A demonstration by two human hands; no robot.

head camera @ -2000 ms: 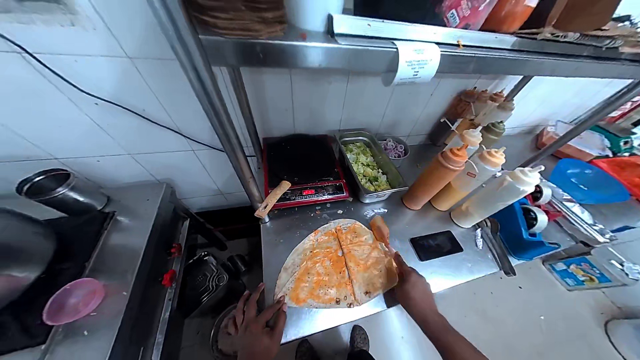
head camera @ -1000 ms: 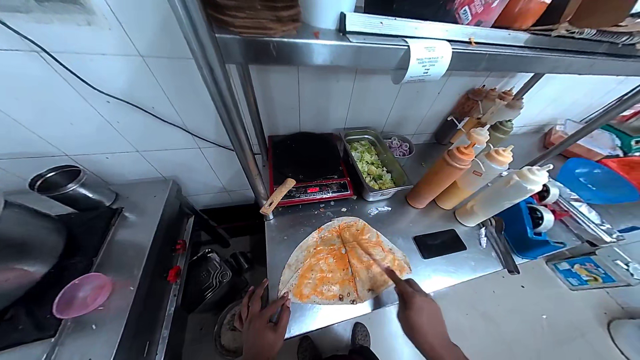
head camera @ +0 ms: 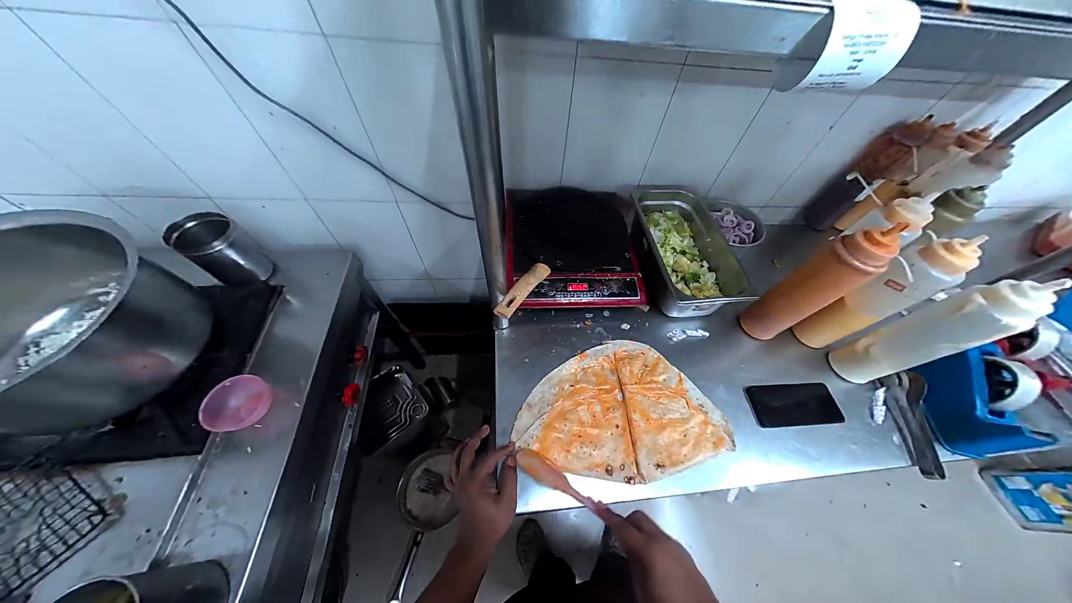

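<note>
A flatbread (head camera: 620, 414) smeared with orange sauce lies on the steel counter, with cut or fold lines across it. My right hand (head camera: 653, 553) is closed on the handle of a spatula (head camera: 544, 471), whose sauce-coated blade rests at the bread's lower left edge. At that same edge my left hand (head camera: 484, 486) has its fingertips close to the blade; whether they pinch the bread is hard to tell. Behind the bread stand a red-edged induction cooktop (head camera: 578, 251) with a wooden handle (head camera: 521, 291) at its corner, and a steel pan of chopped lettuce (head camera: 682, 255).
Sauce squeeze bottles (head camera: 825, 280) stand at right, near a black phone (head camera: 794, 405), tongs (head camera: 913, 423) and a blue holder (head camera: 963, 402). A bowl of sliced onions (head camera: 737, 226) sits behind. On the left are a large pot (head camera: 100, 327), a pink bowl (head camera: 235, 403) and a shelf post (head camera: 473, 151).
The spatula and my right hand have moved from the bread's right side to its lower left edge, beside my left hand. The view has shifted left.
</note>
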